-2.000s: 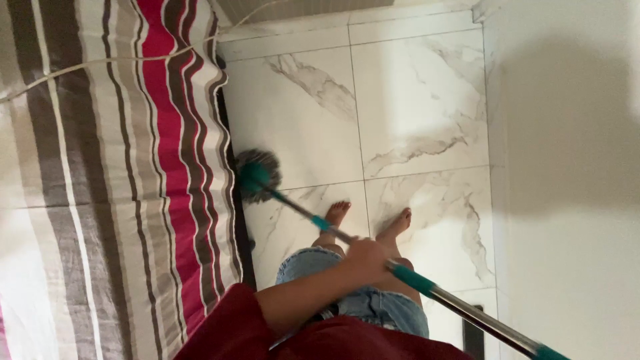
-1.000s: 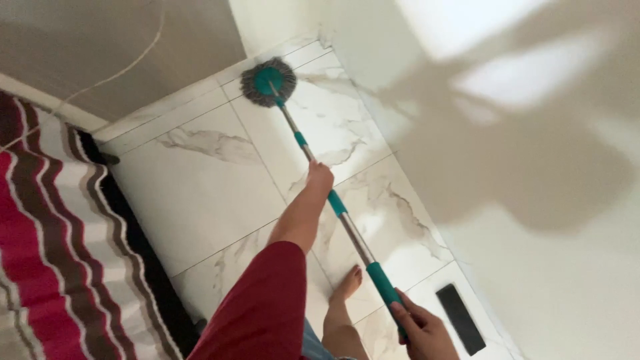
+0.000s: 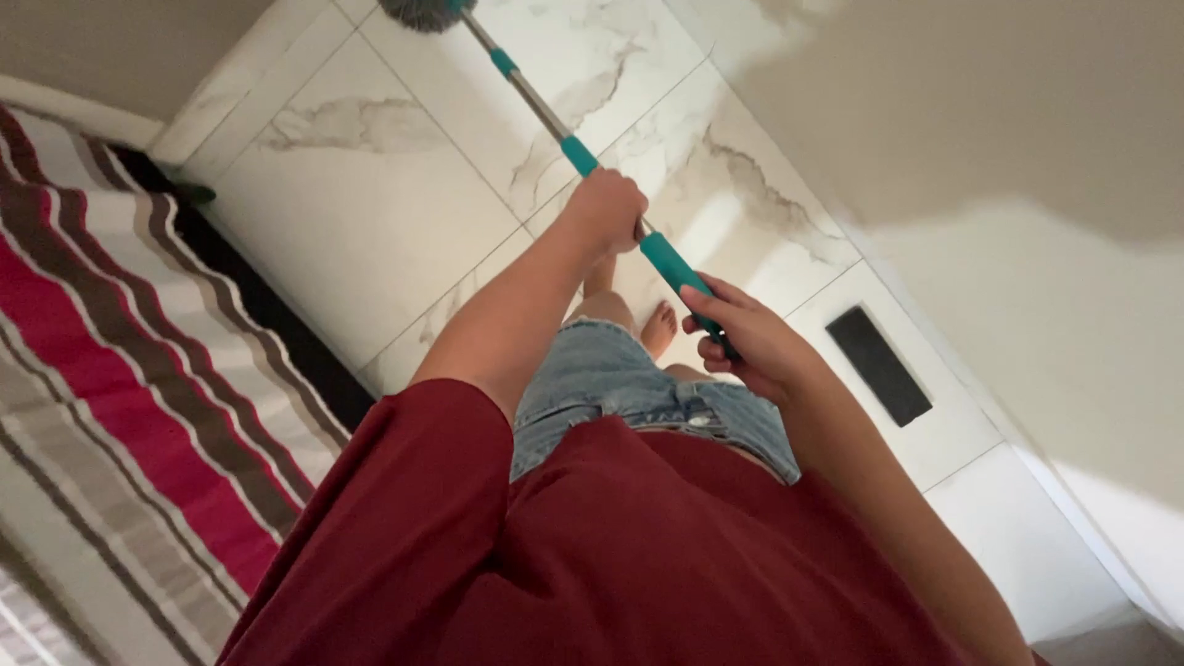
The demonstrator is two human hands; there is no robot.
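Observation:
A long mop [image 3: 544,106] with a metal pole and teal sleeves runs from the top of the view down to my hands. Its round head of grey strands [image 3: 425,11] rests on the marbled floor tiles and is cut off by the upper edge. My left hand [image 3: 606,211] is closed around the pole between two teal sleeves. Lower down, my right hand [image 3: 745,338] grips the end of the teal handle [image 3: 675,266], near its dark tip.
A bed or similar piece with a striped cover [image 3: 139,370] and black base [image 3: 277,314] stands at the left. A black rectangular object [image 3: 879,365] lies on the tiles [image 3: 370,203] at the right, near the wall [image 3: 1017,166]. My bare foot [image 3: 659,328] is below the pole.
The mop head was beside the striped cover two seconds ago, then by the far wall's foot. My right hand, out of sight at first, now holds the handle end. The view has turned.

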